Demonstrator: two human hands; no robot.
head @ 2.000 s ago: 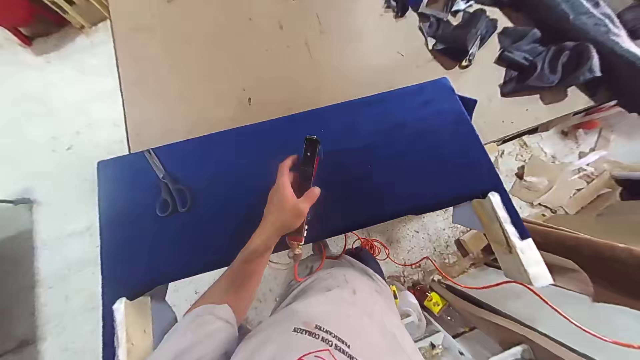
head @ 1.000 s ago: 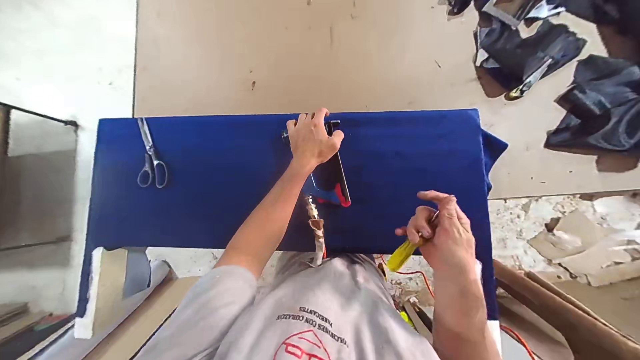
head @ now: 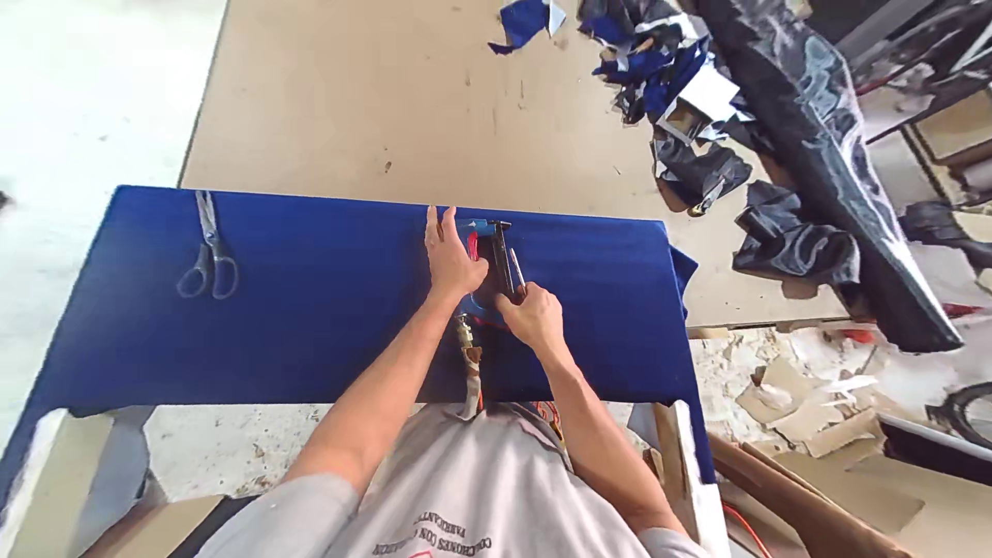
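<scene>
A blue pneumatic staple gun [head: 479, 226] with a red trigger and a long black magazine lies on a blue fabric-covered panel [head: 333, 341]. My left hand [head: 452, 262] grips its body, thumb near the trigger and two fingers stretched out. At the rear end of the magazine, my right hand [head: 535, 314] has its fingers closed on a thin, light strip [head: 518, 267] beside the black magazine; what it is cannot be made out. A brass air fitting [head: 465, 333] joins the tool to a wrapped hose [head: 472, 384] running toward my body. Scissors [head: 208, 252] rest on the panel at left.
Beyond the panel is a large beige tabletop [head: 403, 101]. Blue and black fabric scraps [head: 659, 77] and a dark roll of material [head: 829, 155] lie at upper right. Pale-edged supports [head: 694, 473] stand below the panel's near corners. Cardboard pieces [head: 798, 403] litter the floor at right.
The staple gun, raised in my left hand two seconds ago, now lies on the panel. My right hand came into view holding something yellow, then moved left to the tool; the yellow thing no longer shows.
</scene>
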